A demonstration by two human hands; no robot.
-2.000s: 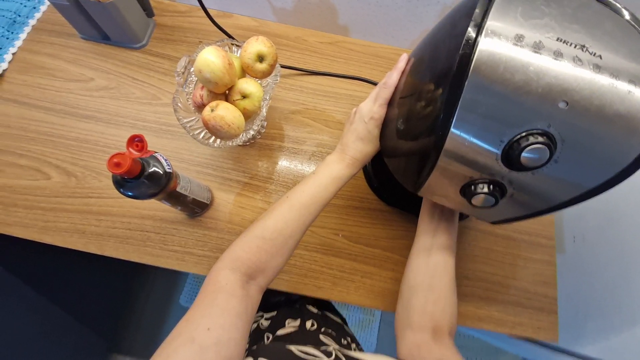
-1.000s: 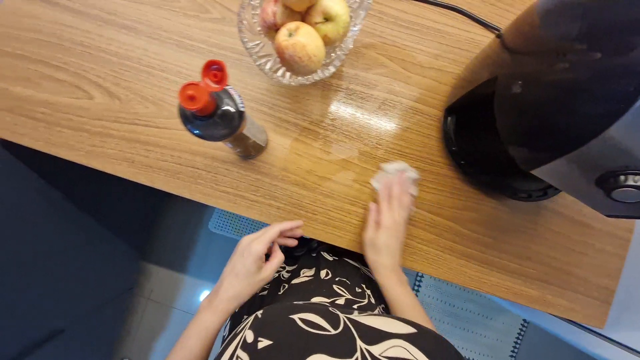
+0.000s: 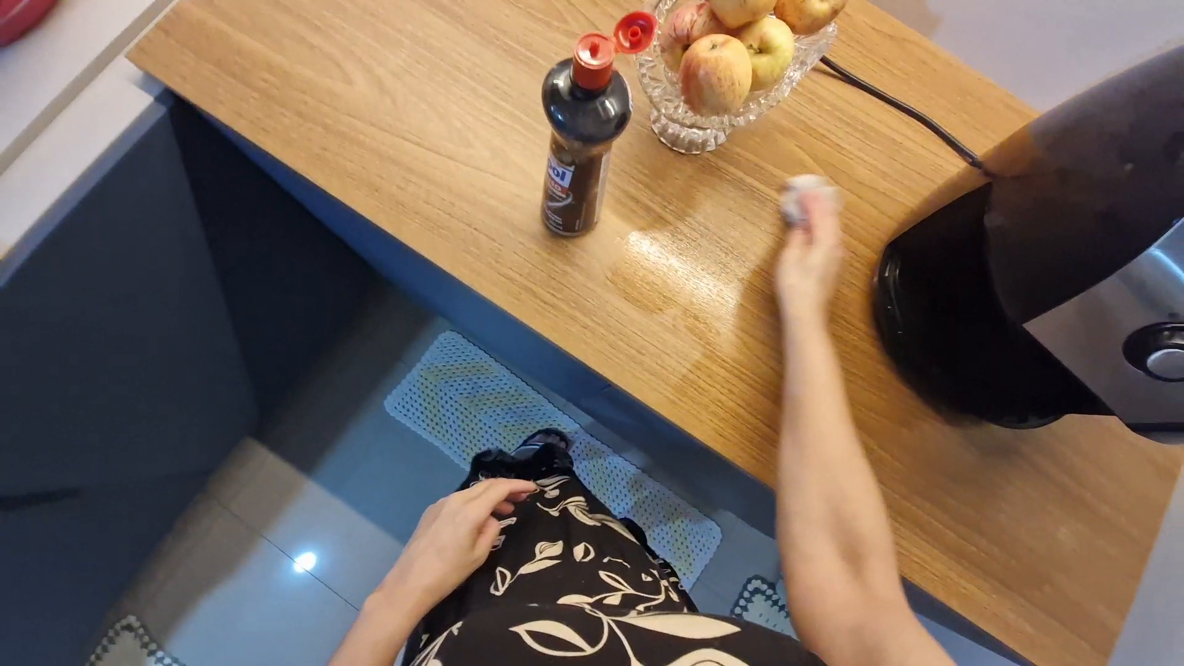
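My right hand (image 3: 809, 254) is shut on a crumpled white cloth (image 3: 803, 196), pressed to the wooden countertop (image 3: 444, 176) between the fruit bowl and the air fryer. A shiny patch shows on the wood to its left. My left hand (image 3: 467, 527) hangs in front of the body, over the patterned black clothing, its fingers loosely bent and holding nothing. A dark plastic bottle (image 3: 578, 153) with a red flip cap, the lid up, stands upright on the counter, left of the glass bowl.
A footed glass bowl (image 3: 689, 134) holds several apples (image 3: 715, 74) at the back. The black and steel air fryer (image 3: 999, 305) stands on the right, its black cord (image 3: 902, 106) running behind. A crocheted mat (image 3: 490, 388) lies on the floor below the counter's front edge.
My hands have come off the air fryer, seen held two seconds ago. Since one second ago my right hand has moved the cloth farther back across the counter. The view has shifted left.
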